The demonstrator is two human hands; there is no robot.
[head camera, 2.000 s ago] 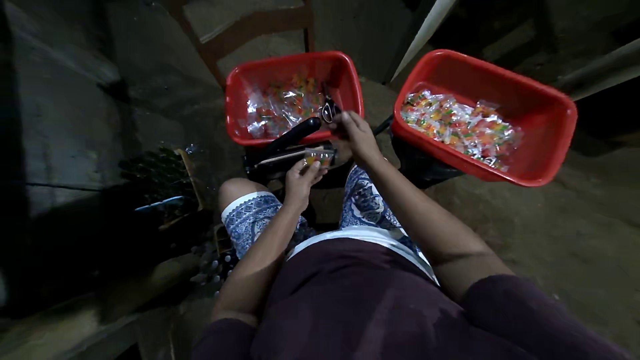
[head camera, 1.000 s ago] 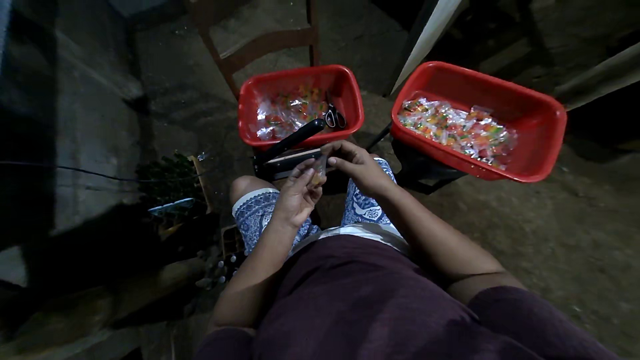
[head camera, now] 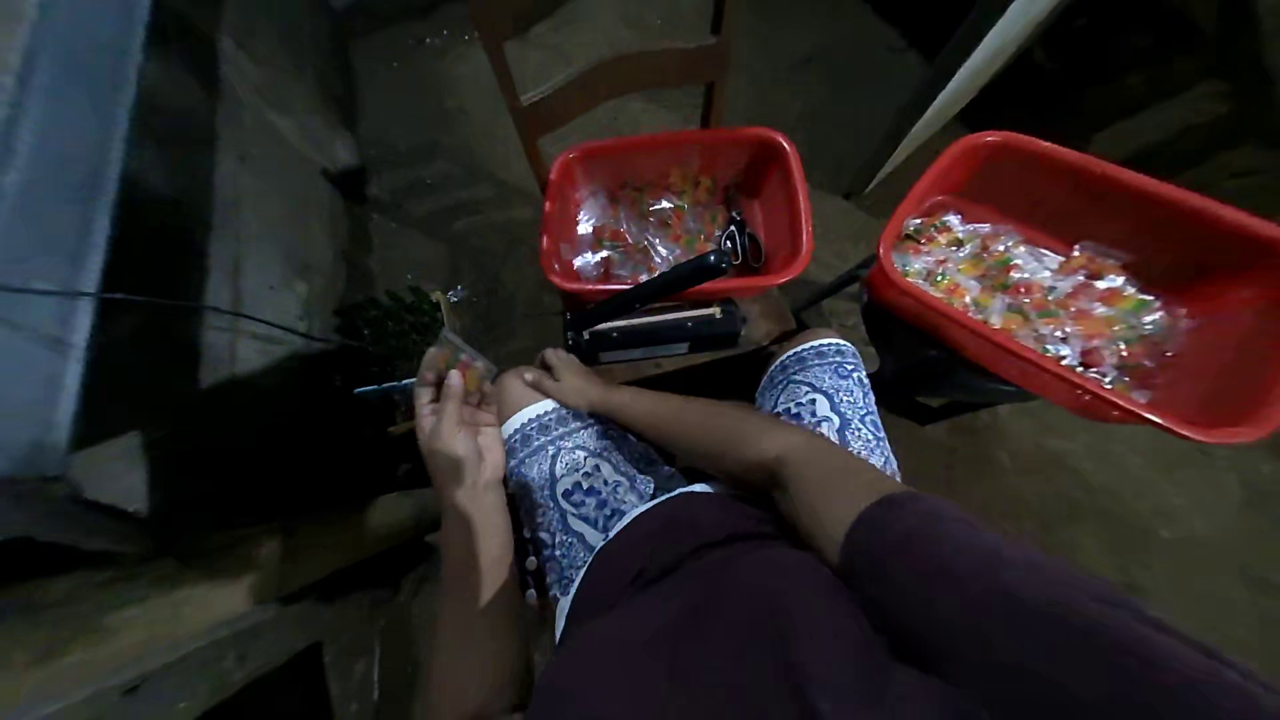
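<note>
My left hand, out to the left of my knee, holds a small clear plastic packet of colourful candies between thumb and fingers. My right hand rests by my left knee, fingers bent; nothing shows in it. Beyond my knees lies a hand impulse sealer with its black lever raised at an angle. Just behind it, a red plastic tub holds clear candy packets and black-handled scissors. To the right, a second red tub contains many colourful candy packets.
A wooden chair back stands behind the nearer tub. The right tub sits on a dark support. On the left are a dark green leafy-looking mass, a light blue stick-like thing and a thin cable.
Both hands have moved left from in front of the sealer, where they were together. They are now apart, the left farther out with the packet. The view has shifted.
</note>
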